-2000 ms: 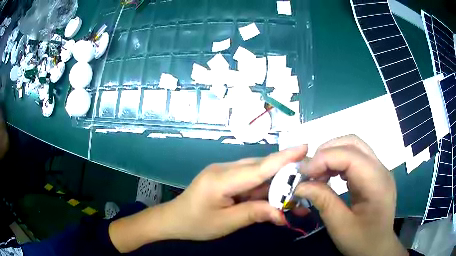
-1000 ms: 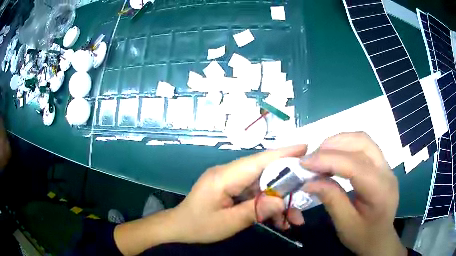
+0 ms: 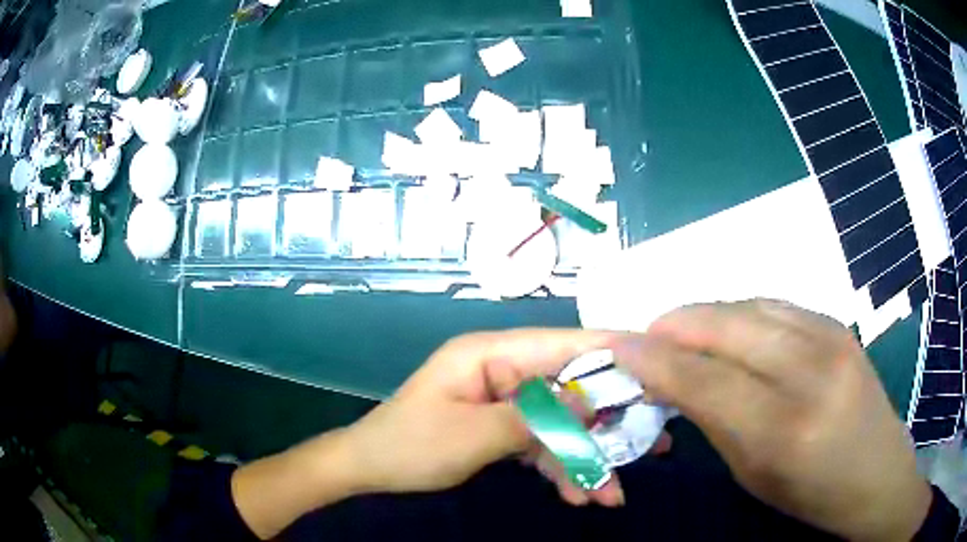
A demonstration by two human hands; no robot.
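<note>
My left hand (image 3: 456, 413) holds a white round housing (image 3: 633, 432) from the left, near the bench's front edge. A silver-grey battery cell (image 3: 610, 390) with a yellow tape end lies on the housing. A green circuit board (image 3: 562, 432) hangs over my left fingers. My right hand (image 3: 774, 397) covers the upper right of the housing, with its fingertips at the battery; whether they grip it is partly hidden. Another housing (image 3: 520, 265) with a green board and a red wire lies on the tray's right part.
A clear blister tray (image 3: 318, 90) carries several loose white liner pieces (image 3: 503, 57). Black pad strips (image 3: 838, 138) and white backing paper (image 3: 732, 254) lie at right. White housings (image 3: 153, 172) and a pile of unfinished units (image 3: 74, 159) lie at left.
The green board has come into view over my left fingers. My right hand has turned flatter over the housing and battery. The bench scene has shifted slightly left in view.
</note>
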